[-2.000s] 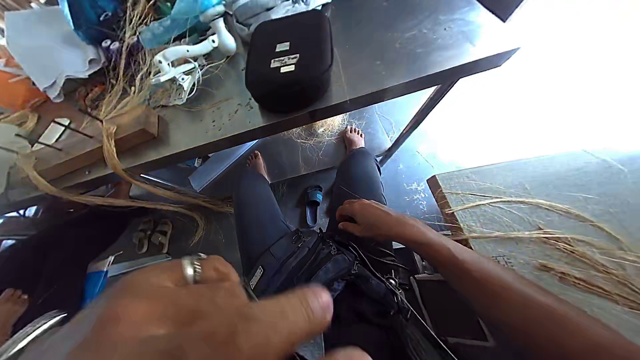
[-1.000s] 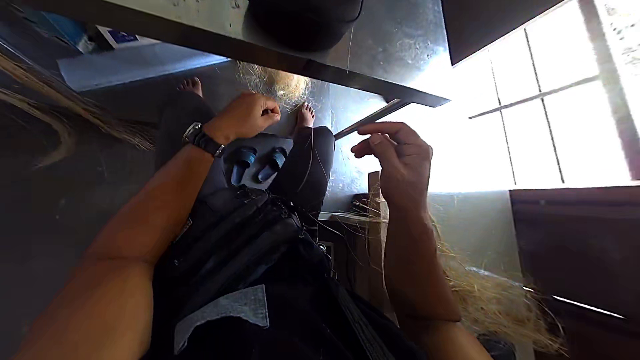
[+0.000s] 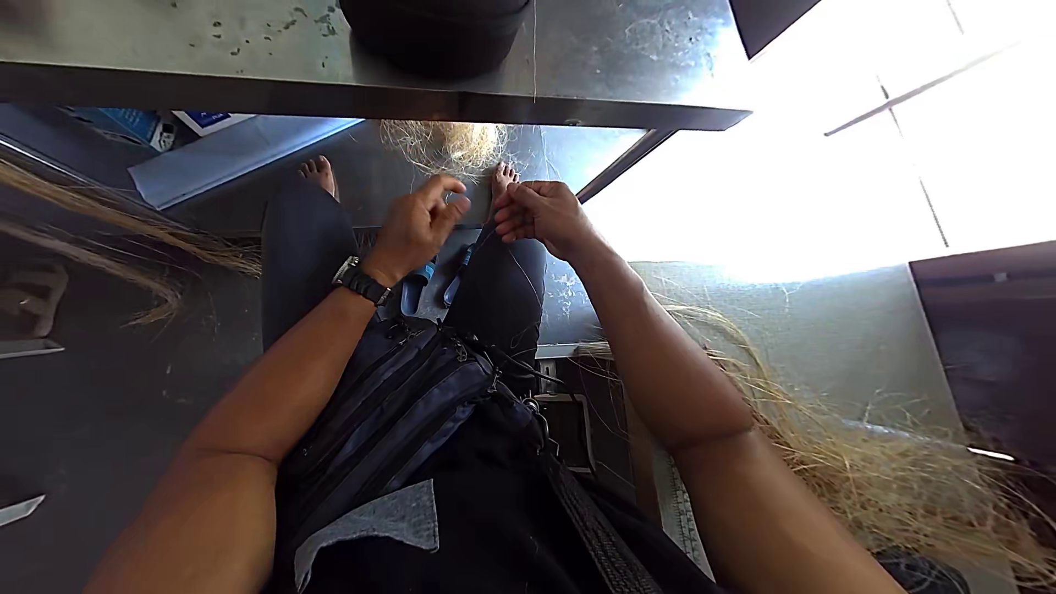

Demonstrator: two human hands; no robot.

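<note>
My left hand, with a black-strapped watch on its wrist, is held above my lap with thumb and fingers curled but apart; nothing clear shows between them. Close by on its right, my right hand has its thumb and index fingertips together in a pinch. Thin strands show over my dark trousers below it, but whether it pinches one cannot be made out. On the floor beyond both hands, between my feet, lies a tangled heap of pale plant fibre.
A metal-topped table with a black case stands ahead. Long fibre bundles hang at left; loose fibres spread over a surface at right. Blue slippers lie between my legs, and a dark pouch is at my waist.
My left hand has gone from close before the camera to over my lap. My right hand has left my thigh and, since one second ago, moved left towards the left hand. The view has shifted.
</note>
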